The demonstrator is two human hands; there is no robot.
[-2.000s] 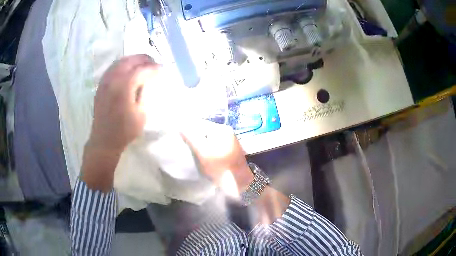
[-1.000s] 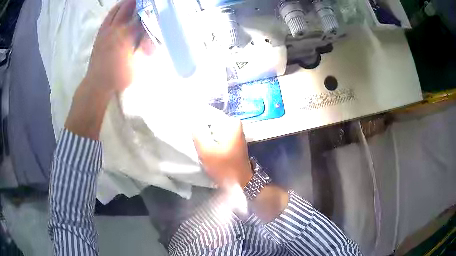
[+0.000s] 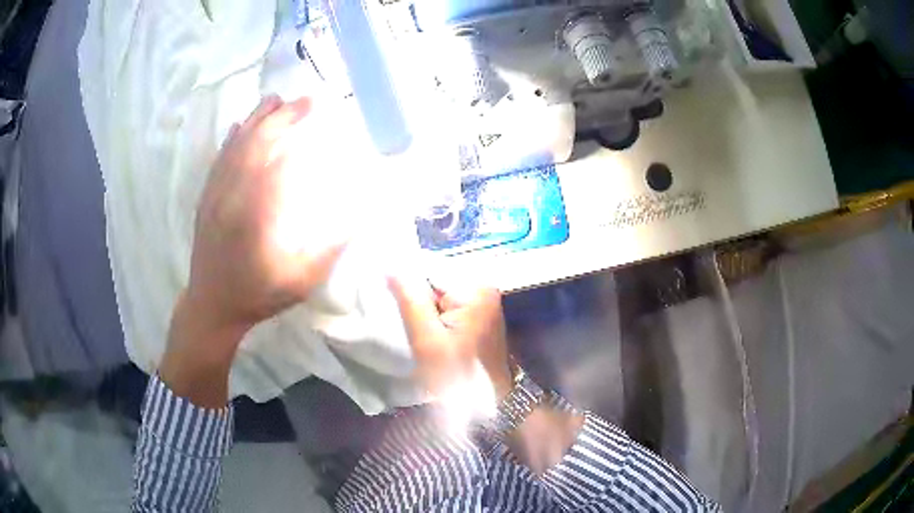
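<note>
A white garment piece (image 3: pixel 150 130) lies over the left of the machine table and hangs over its front edge. My left hand (image 3: pixel 256 220) rests on it, fingers spread, partly washed out by the lamp. My right hand (image 3: pixel 456 326) pinches the cloth edge at the table's front edge, below the blue plate (image 3: pixel 546 215). The needle area is hidden in glare. The overlock machine (image 3: pixel 521 55) stands behind, with a pale bar (image 3: pixel 371 80) slanting down from it.
Ribbed tension dials (image 3: pixel 589 45) are on the machine front. A small white tray (image 3: pixel 799 35) holds something dark at the right end. Grey-purple cloth (image 3: pixel 55 200) is draped at left. Pale cloth (image 3: pixel 832 331) lies at right below the table, by a yellow tube (image 3: pixel 882 198).
My left hand has come back down and right from beside the machine head. My right hand has drawn slightly down from the blue plate, uncovering more of its left part.
</note>
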